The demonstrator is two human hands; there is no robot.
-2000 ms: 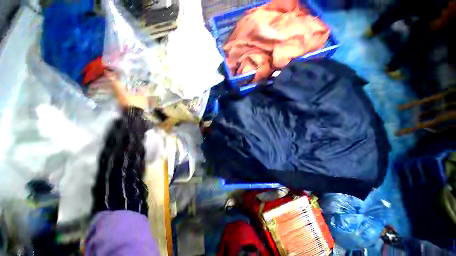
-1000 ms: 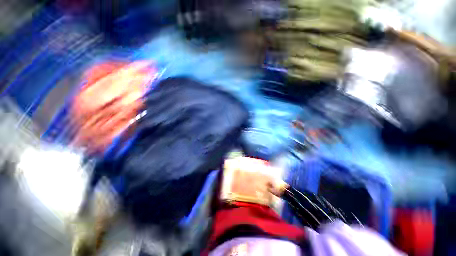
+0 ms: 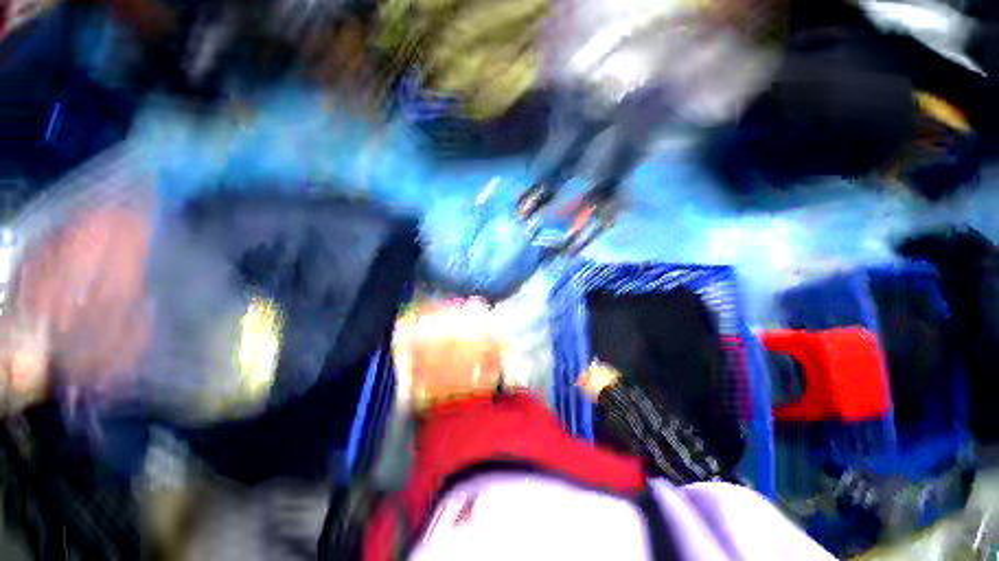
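My right hand (image 3: 598,379) is small and blurred at the near left side of a blue crate (image 3: 754,384) holding black garments (image 3: 668,340); its dark striped sleeve runs to the lower right. Its fingers are not clear, and no held thing can be made out. At the left edge, a skin-toned blur above dark streaks may be my left hand and sleeve; I cannot be sure. The orange-and-white pack (image 3: 449,351) lies by my knees, above the red apron (image 3: 509,433).
The navy garment heap (image 3: 318,274) is at the left, with a blurred salmon-pink pile (image 3: 93,290) beyond it. A translucent blue sack (image 3: 482,247) lies ahead on the blue floor. A red stool (image 3: 849,373) is right of the crate. Blurred legs of another person show ahead.
The view has swung right; the salmon and navy piles shifted left, and the black-garment crate and red stool came into view. My right hand appears near the crate, away from the patterned pack.
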